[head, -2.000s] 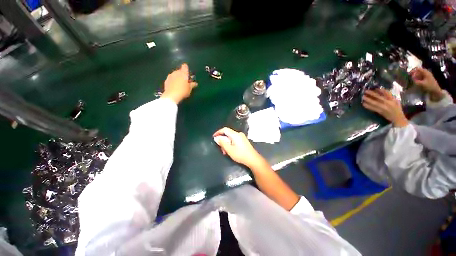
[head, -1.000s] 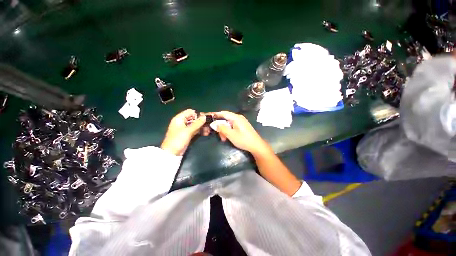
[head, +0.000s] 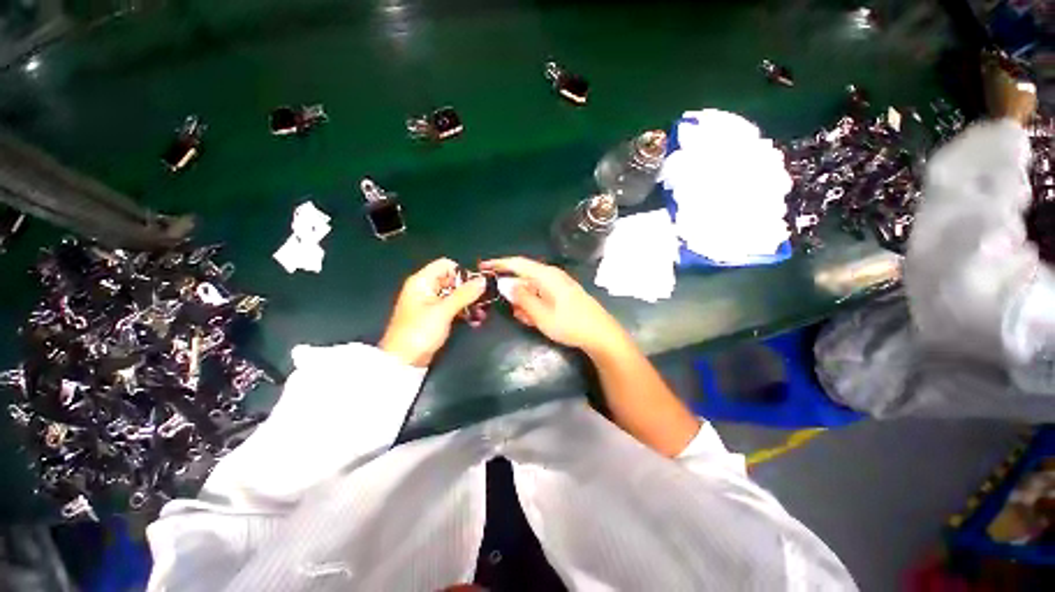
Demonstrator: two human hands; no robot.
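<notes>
My left hand [head: 428, 310] holds a small black-and-silver keychain [head: 489, 289] by its clasp end, just above the near part of the green bench [head: 509, 220]. My right hand [head: 553, 303] pinches a small white cloth [head: 506, 287] against the keychain's plate. The fingers hide much of both. A single keychain [head: 384, 216] lies beyond my left hand, beside crumpled white cloth [head: 304, 238]. Several more keychains lie spaced out farther back.
A large keychain pile [head: 139, 370] is at the left. Two clear bottles [head: 587, 227], loose cloths [head: 640, 257] and a cloth stack [head: 727, 185] on a blue tray [head: 740, 258] stand at right. Beyond are another keychain pile [head: 850, 174] and a coworker's sleeve [head: 966, 231].
My left hand has come back from reaching out and now holds a keychain against the cloth in my right. Keychains farther back have shifted rightward in view. The coworker's arm has moved.
</notes>
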